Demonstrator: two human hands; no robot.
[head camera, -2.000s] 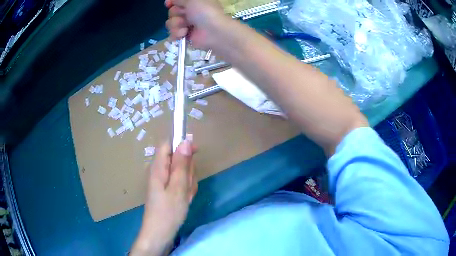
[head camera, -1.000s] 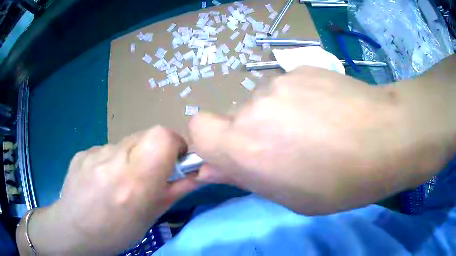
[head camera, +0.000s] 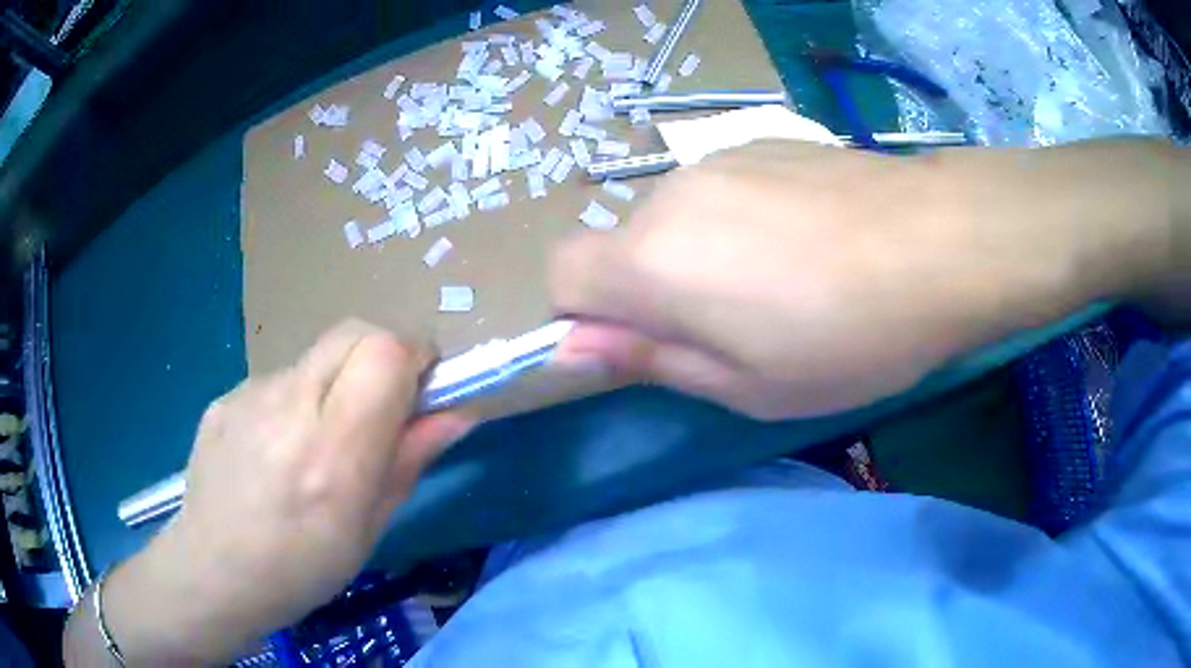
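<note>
My left hand (head camera: 307, 457) is closed around a silver metal tube (head camera: 486, 371); one tube end sticks out past the hand at lower left. My right hand (head camera: 731, 281) grips the tube's other end between thumb and fingers, and that end is hidden by the hand. Between the hands the tube shows a step from thick to thinner. The tube is held slanting, above the front edge of the cardboard sheet (head camera: 294, 294). Many small translucent plastic pieces (head camera: 483, 144) lie scattered on the sheet, with one lone piece (head camera: 456, 299) nearest the hands.
Silver tubes (head camera: 705, 101) and a white glove (head camera: 738, 131) lie at the right of the cardboard, partly behind my right hand. Blue-handled pliers (head camera: 856, 105) and a clear plastic bag (head camera: 1019, 72) are at upper right. Blue crates (head camera: 1064, 418) stand below the bench edge. Long strips (head camera: 50, 431) run along the left.
The hands have moved apart from their near-touching pose, so more of the tube shows between them. Earlier the tube was held upright over the pieces; now it lies slanted close to the wearer.
</note>
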